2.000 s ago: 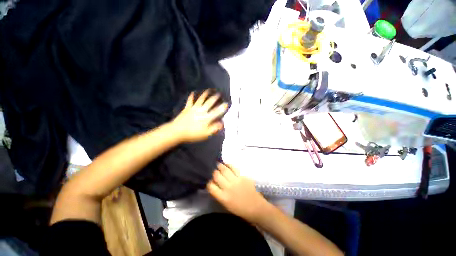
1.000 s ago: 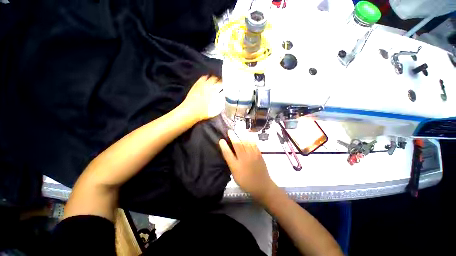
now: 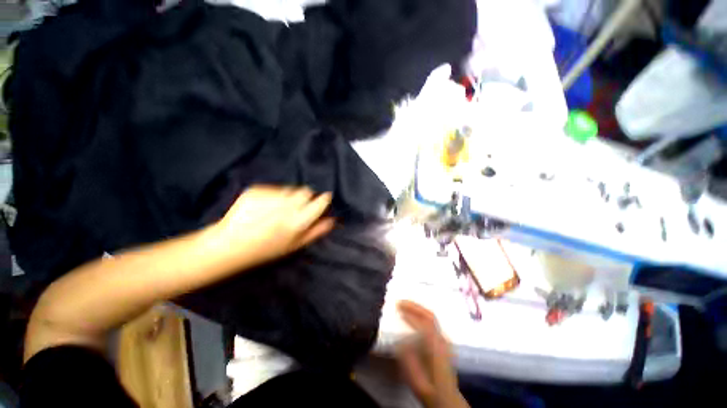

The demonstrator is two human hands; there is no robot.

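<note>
A large black garment [image 3: 191, 119] is spread and folded over the left part of the white table, its right edge by the needle area of the sewing machine [image 3: 542, 199]. My left hand [image 3: 279, 217] lies on the cloth, blurred; I cannot tell if its fingers grip the fabric. My right hand [image 3: 422, 347] is at the table's front edge, right of the cloth and apart from it, blurred, with nothing visible in it.
A phone [image 3: 488, 267], pink-handled snips [image 3: 469, 293] and small metal parts with a red piece [image 3: 564, 304] lie right of the needle area. Yellow thread [image 3: 455, 150] is on the machine top. A wooden bench [image 3: 155, 358] stands below left. A green lid [image 3: 581, 126] is behind the machine.
My left hand has moved left, away from the needle area. My right hand has moved down and right, off the cloth. The view has shifted and blurred, and the cloth's right edge shows again.
</note>
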